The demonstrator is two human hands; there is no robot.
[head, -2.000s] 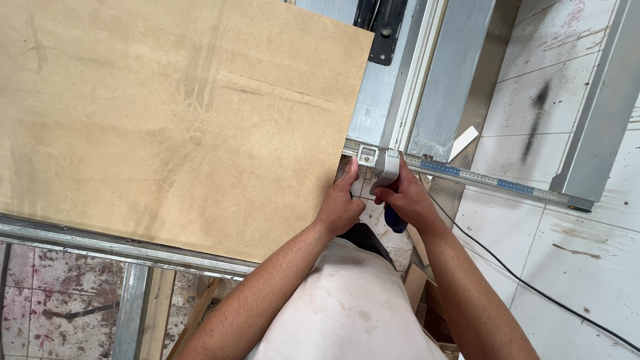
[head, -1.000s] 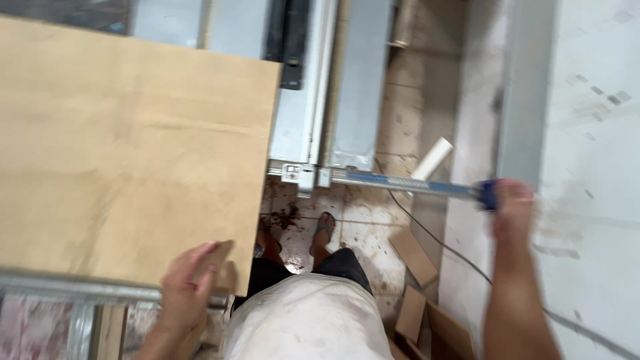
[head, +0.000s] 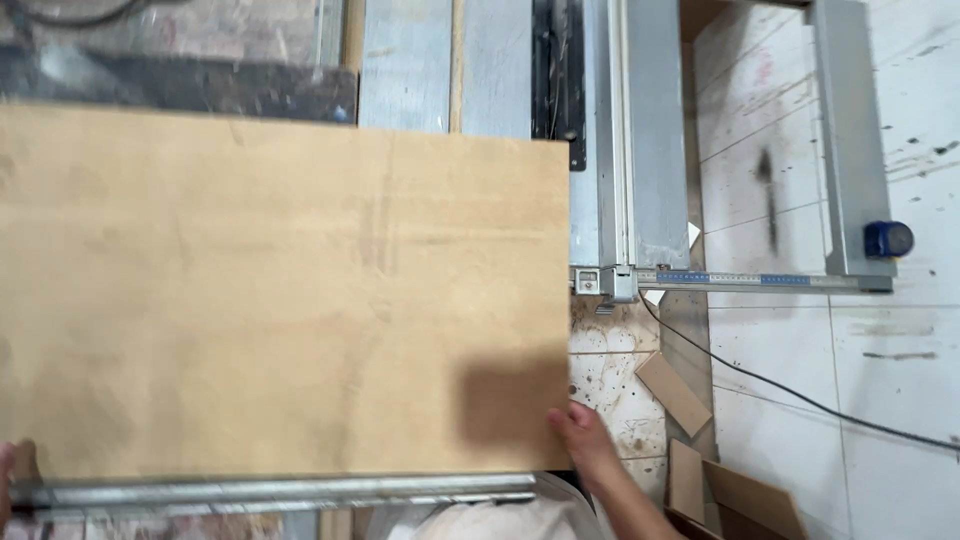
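A large tan wood panel lies across the table of a sliding table saw. My right hand grips its right edge near the lower corner, thumb on top. At the far left, only a few fingertips of my left hand show, at the panel's near edge; whether they hold it is hard to tell. A blue tape measure rests on the grey metal bar at the right. Right of the panel, a metal fence clamp sits on the scaled rail.
A metal rail runs along the panel's near side. A black cable crosses the tiled floor at right. Board offcuts and an open cardboard box lie low at the right. A black slotted insert is set in the saw table.
My right hand has left the tape measure on the grey bar and come back left to the panel's edge. My left hand has moved left along the panel's near side. The view has shifted.
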